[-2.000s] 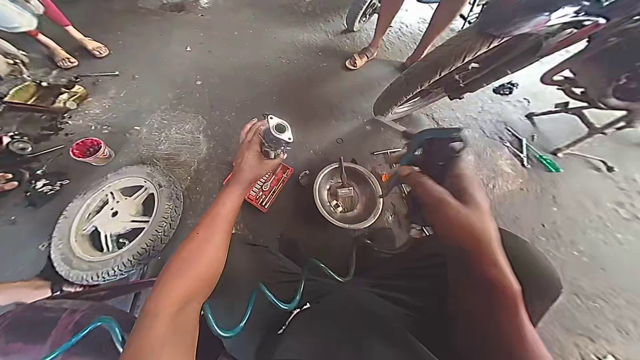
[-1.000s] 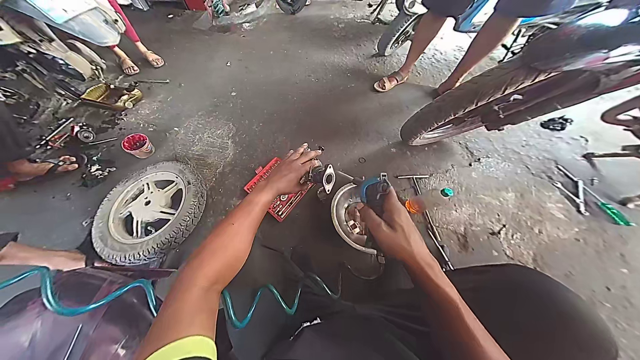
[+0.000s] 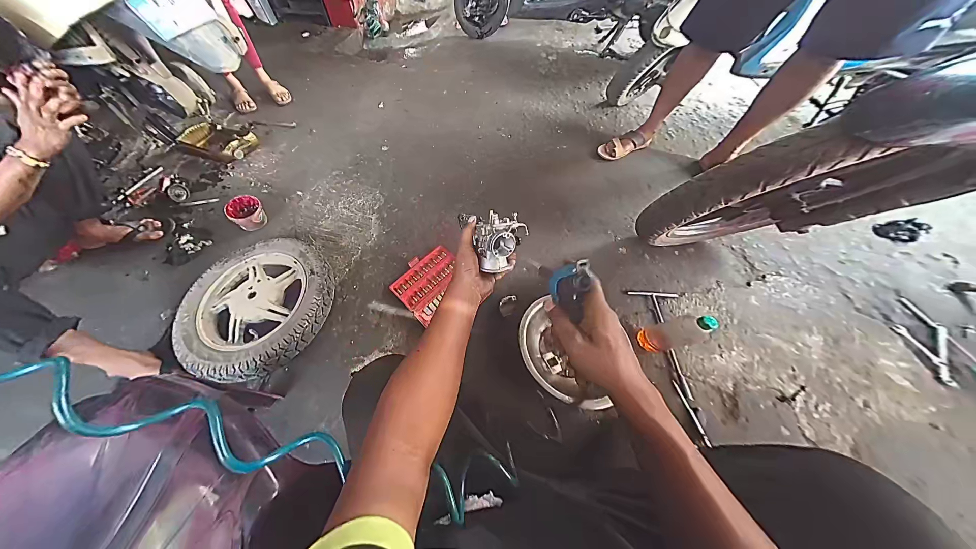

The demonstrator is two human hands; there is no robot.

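Note:
My left hand [image 3: 476, 278] holds a metal carburetor [image 3: 499, 242] up in front of me, its round bore toward me. In my right hand [image 3: 595, 328] is a blue and black air blow gun [image 3: 570, 284], its thin nozzle pointing left at the carburetor, with a gap between them. Below my right hand stands a round metal bowl [image 3: 534, 358] with small metal parts in it, partly covered by the hand. A teal coiled air hose [image 3: 221, 435] runs across the lower left. An open red case of small bits or sockets [image 3: 423, 282] lies beyond my left forearm.
At left lie a spoked motorcycle wheel [image 3: 252, 305] and a red-stained cup [image 3: 245, 213], beside a seated person. A T-handle wrench [image 3: 656, 296], a bottle with a green cap [image 3: 707, 323] and wrenches [image 3: 930, 343] lie right. A motorcycle tire [image 3: 709, 206] and a standing person's legs are at upper right.
My left hand has lifted the carburetor from beside the red case and turned it. The blow gun in my right hand has moved from over the bowl toward it. The view has shifted.

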